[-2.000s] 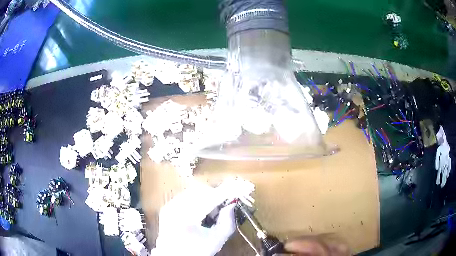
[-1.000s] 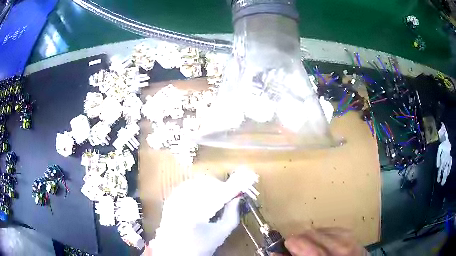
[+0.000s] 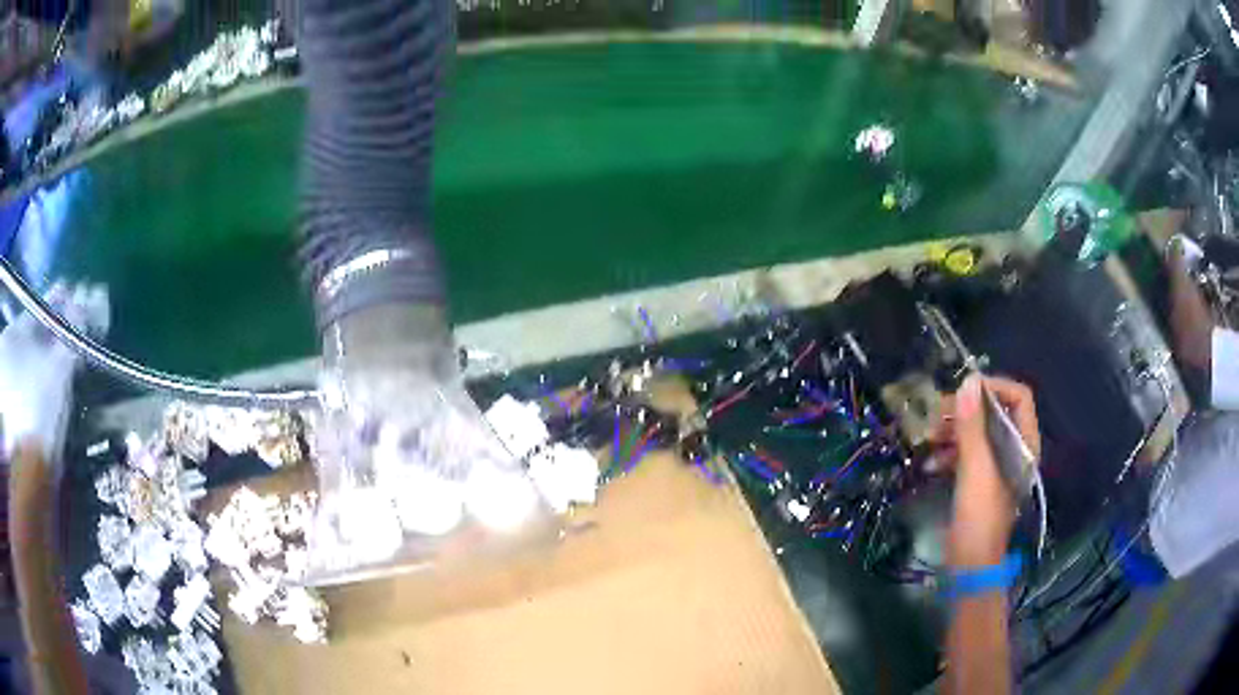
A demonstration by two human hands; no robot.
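Note:
My right hand (image 3: 989, 441), bare with a blue wristband, is closed around the soldering iron (image 3: 1008, 441) at the right, beside the small tan block (image 3: 916, 407). The iron points up and away, and a thin line trails from it. My left hand (image 3: 34, 387), in a white glove, is at the far left edge, blurred and partly cut off. A whitish piece (image 3: 84, 310) shows next to it; I cannot tell whether it is held. White plastic housings (image 3: 156, 550) lie heaped at the left. Wired parts (image 3: 815, 421) lie in a loose pile left of my right hand.
The clear fume hood (image 3: 408, 475) on its ribbed duct (image 3: 374, 149) hangs over the cardboard mat (image 3: 639, 597). The green belt (image 3: 612, 163) runs behind, carrying a small white piece (image 3: 874, 140). A green disc (image 3: 1084, 220) stands at the right. Another person's arm (image 3: 1190, 306) shows at the right edge.
The view has turned right and up. The right hand has moved with the iron from the mat to the right side. The left hand has left the mat for the far left.

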